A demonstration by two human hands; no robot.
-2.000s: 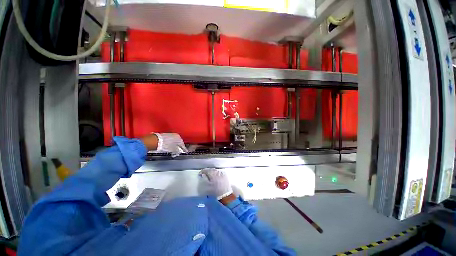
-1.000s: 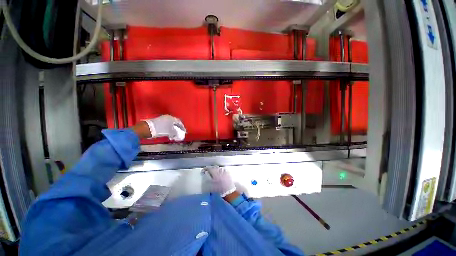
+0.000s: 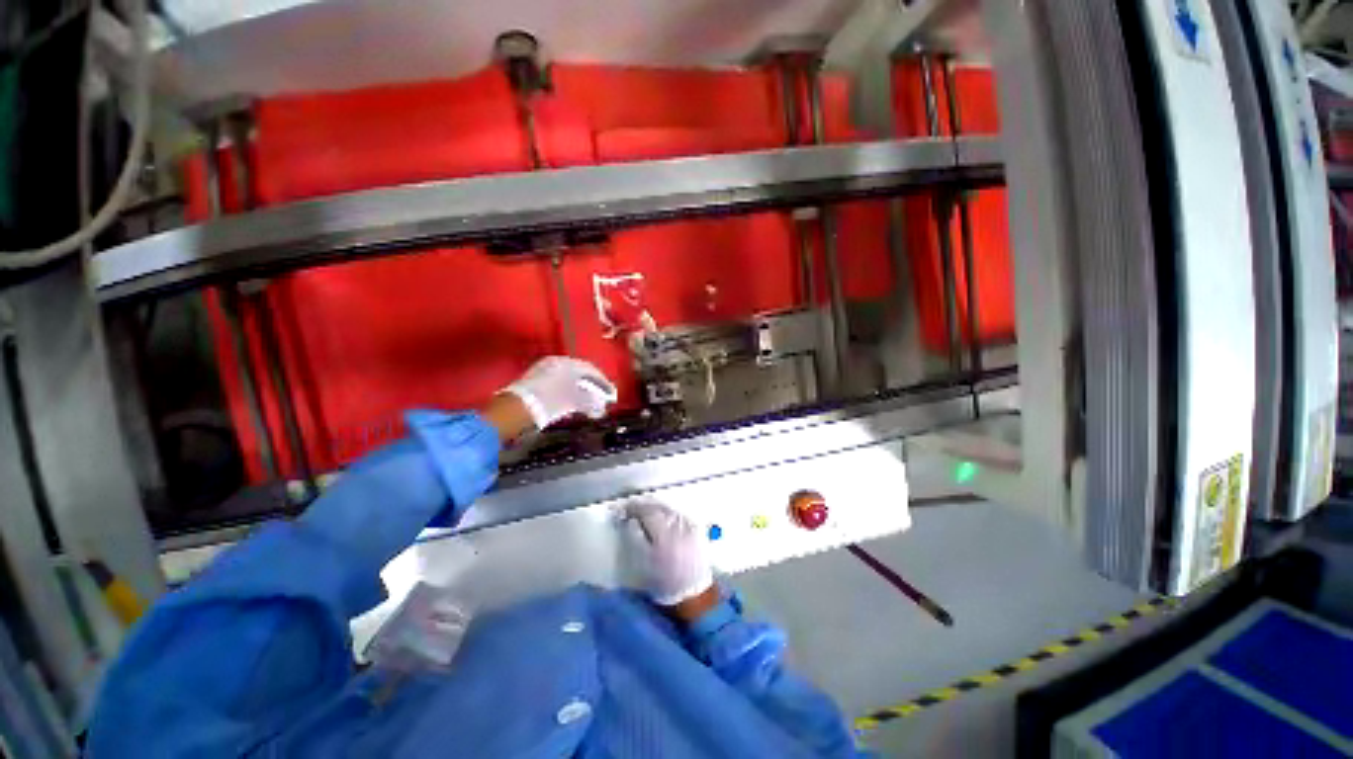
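My left hand (image 3: 561,390), in a thin white glove, is over the front conveyor rail (image 3: 712,445), just left of the grey metal fixture (image 3: 727,371). Its fingers are bent and point down. White cloth cannot be told from the glove. My right hand (image 3: 671,555), also in a white glove, rests on the white front panel (image 3: 527,561), left of the blue button (image 3: 714,532). Its fingers lie near the panel's upper edge and nothing shows in it.
The rear rail (image 3: 549,190) crosses above the red base plate (image 3: 401,341). A red emergency stop (image 3: 809,510) is on the panel. A cream hose (image 3: 112,193) hangs at the upper left. White columns (image 3: 1202,297) stand at the right. Blue trays (image 3: 1187,719) are at the lower right.
My left hand lifted off the front rail and moved right, toward the fixture. My right hand has stayed on the panel. The view has turned and tilted, and the blue trays show more.
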